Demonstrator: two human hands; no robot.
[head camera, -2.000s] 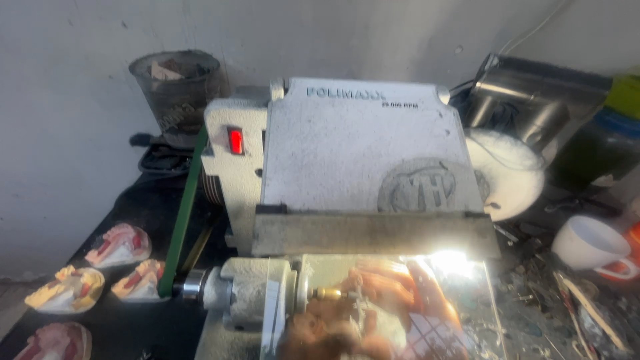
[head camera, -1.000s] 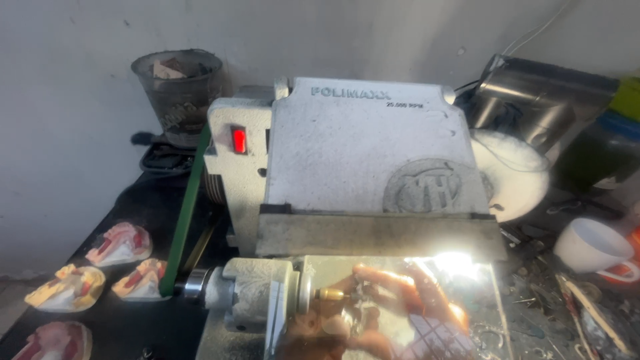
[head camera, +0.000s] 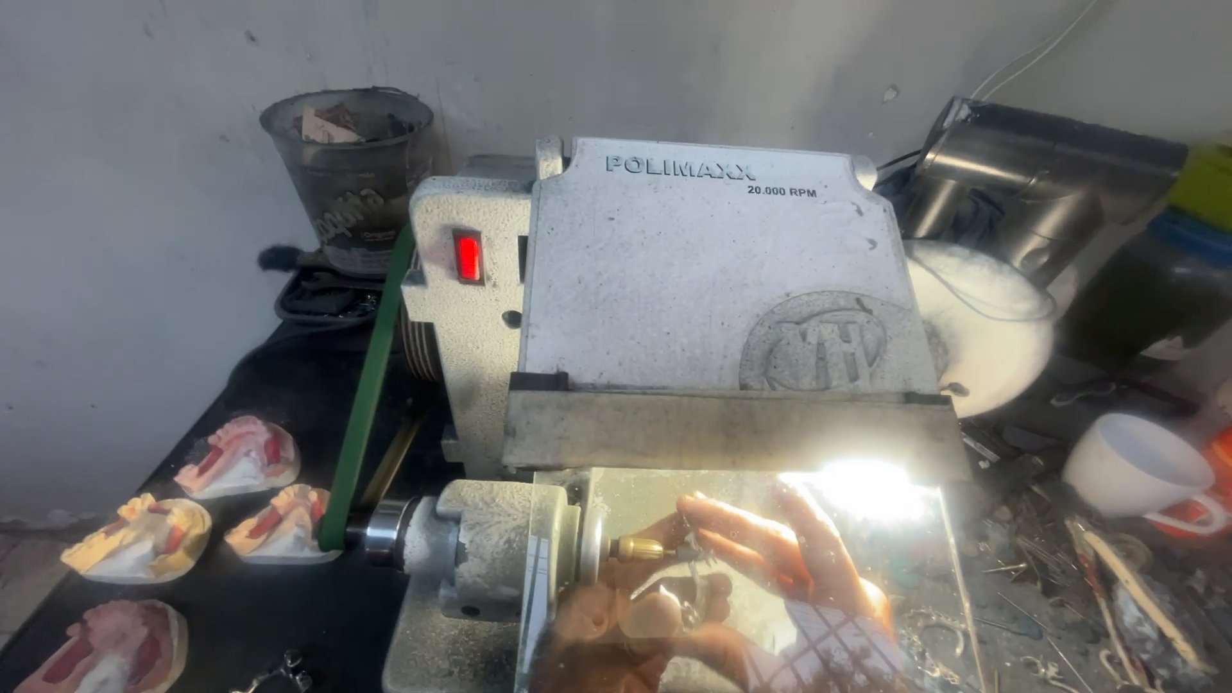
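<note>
A white polishing lathe (head camera: 712, 260) marked Polimaxx has its red switch lit. A green belt (head camera: 371, 414) runs down to the spindle housing (head camera: 500, 539), whose brass-coloured chuck (head camera: 637, 549) points right under a clear shield (head camera: 910, 587). Seen through the shield, my left hand (head camera: 602, 630) is below the chuck, its fingers closed on a small shiny metal piece (head camera: 685, 589) near the tool tip. My right hand (head camera: 804, 549) is to the right, fingers stretched toward the chuck. Glare and reflections hide its exact contact with the piece.
Several dental casts (head camera: 135, 539) with pink and red parts lie on the black surface at left. A dark bin (head camera: 351, 183) stands behind. At right are a white polishing wheel (head camera: 987, 327), a white cup (head camera: 1136, 467), a metal duct (head camera: 1049, 164) and scattered metal bits.
Under the shield, the fingers have shifted slightly around the chuck. The lathe and the casts have stayed in place.
</note>
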